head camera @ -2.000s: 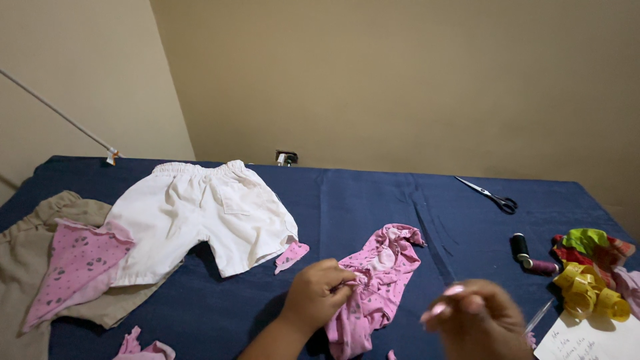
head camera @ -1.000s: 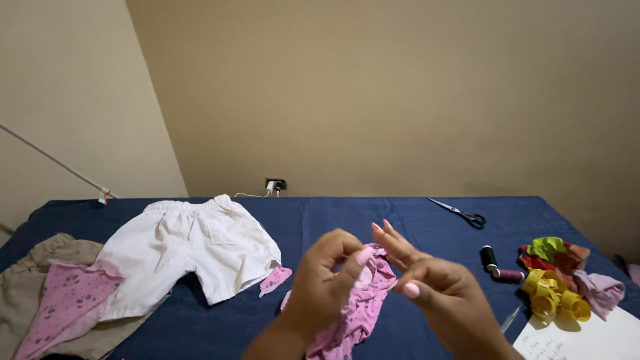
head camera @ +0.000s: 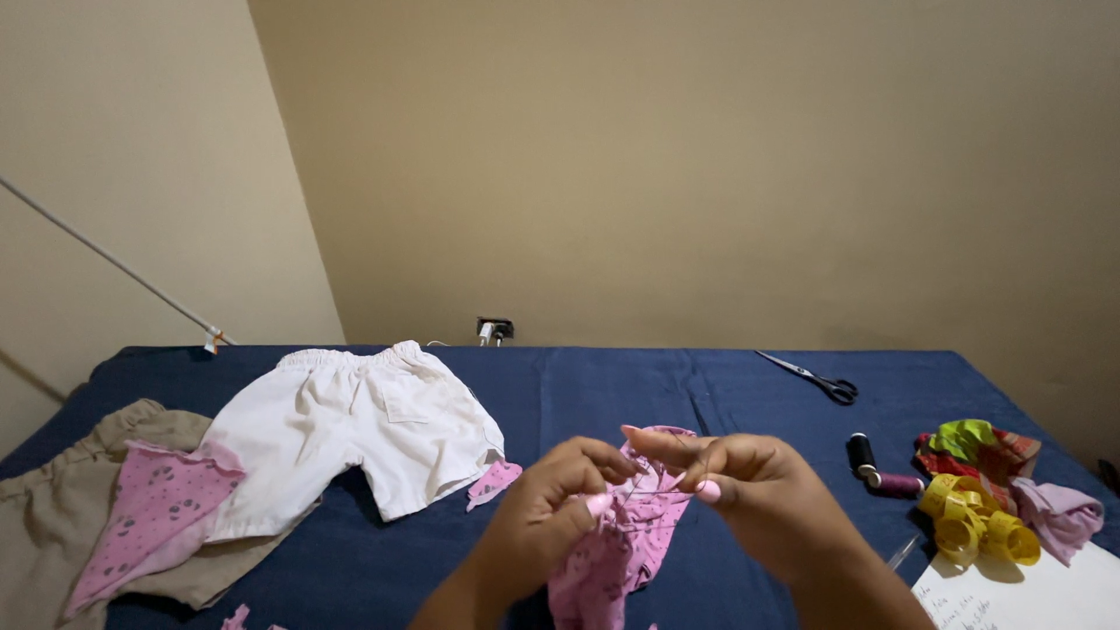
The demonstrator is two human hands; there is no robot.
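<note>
Both hands are raised close together over a bunched pink printed fabric piece (head camera: 652, 534) near the table's front middle. Dark thread runs in loops between them. My left hand (head camera: 560, 499) has thumb and fingertips closed on the thread. My right hand (head camera: 744, 481) pinches the thread between thumb and finger, its index finger stretched to the left. A needle cannot be made out. Part of the fabric is hidden behind the hands.
White shorts (head camera: 350, 429), beige shorts (head camera: 52, 525) and a pink printed scrap (head camera: 157, 525) lie left. At right are scissors (head camera: 809, 376), black (head camera: 861, 453) and purple (head camera: 897, 484) thread spools, a yellow measuring tape (head camera: 962, 525), cloth scraps (head camera: 1059, 516), a pen (head camera: 902, 553) and written paper (head camera: 1041, 595).
Two seconds ago my left hand was down at the pink fabric and my right hand was apart from it. Both have come together, and thread now shows looped between them.
</note>
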